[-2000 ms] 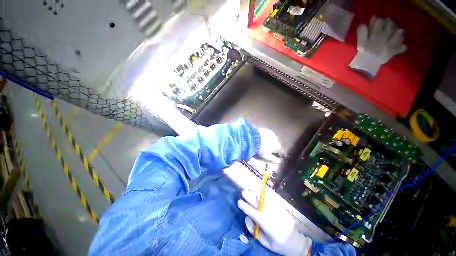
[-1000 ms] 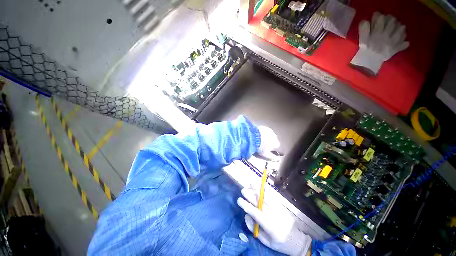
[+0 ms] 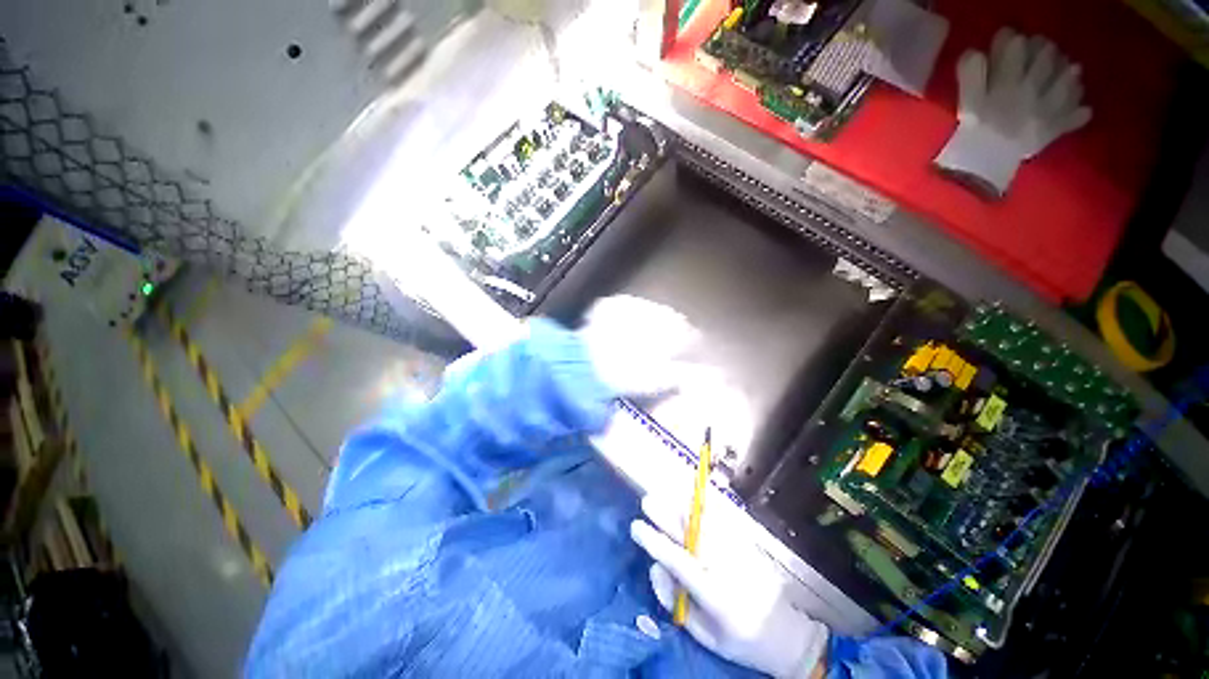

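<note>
My right hand (image 3: 736, 597), in a white glove, holds a thin yellow-orange stick tool (image 3: 696, 517) with its dark tip pointing up, over the near rail. My left hand (image 3: 636, 342), in a white glove, is over the near left part of the flat dark carrier area; it is blurred and overexposed, and its fingers cannot be made out. A green circuit board (image 3: 961, 458) with yellow block parts lies in a black carrier to the right of both hands. Neither hand touches this board. Another populated board (image 3: 537, 192) lies beyond my left hand in bright light.
A red mat (image 3: 915, 173) at the far side bears a spare glove (image 3: 1014, 113) and a smaller board (image 3: 782, 60). A blue cord (image 3: 1034, 511) crosses the right board. A yellow ring (image 3: 1134, 328) lies at the far right. A white machine marked AGV (image 3: 86, 272) stands on the floor at left.
My left hand has moved left, away from the tool tip. My right hand and the tool have hardly moved. The AGV machine has come into view at the left.
</note>
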